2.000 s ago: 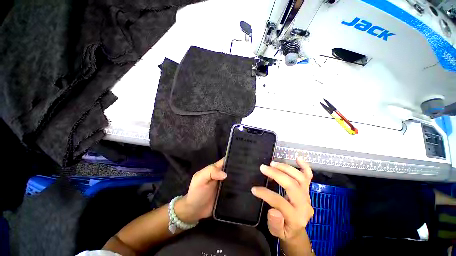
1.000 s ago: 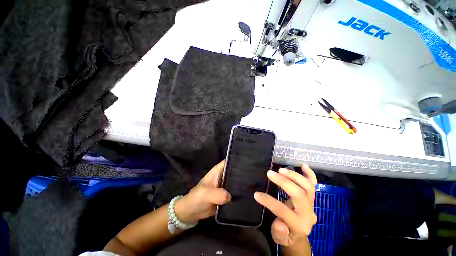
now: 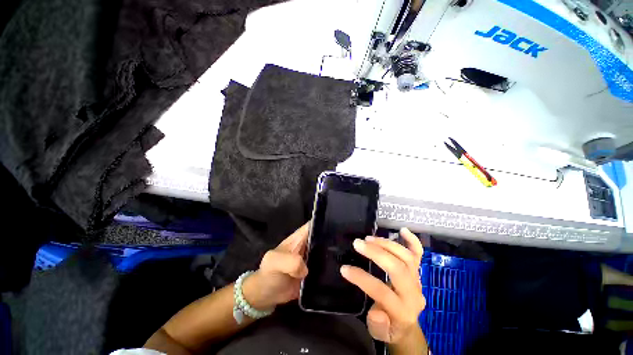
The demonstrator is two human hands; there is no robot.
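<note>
A smartphone [image 3: 339, 239] with a dark screen and pale rim is upright in front of me, below the table's front edge. My left hand [image 3: 283, 270] holds it by its left side. My right hand [image 3: 390, 283] is at its right side, fingers spread, with fingertips over the screen. A dark patch piece [image 3: 298, 114] with rounded corners lies on a larger dark garment panel [image 3: 239, 173], which hangs over the table edge. The patch's right edge is by the presser foot [image 3: 364, 94].
A white sewing machine [image 3: 555, 76] stands at the right. Red and yellow thread snips [image 3: 472, 163] lie on its bed. A dark fabric pile [image 3: 62, 104] fills the left. A marked ruler [image 3: 486, 223] runs along the front edge. Blue crates [image 3: 454, 298] are below. Part of a person [image 3: 618, 298] shows at far right.
The phone's screen shows a different, darker display with a rectangle. My left thumb has moved off the screen to the phone's left edge. My right hand has shifted slightly left.
</note>
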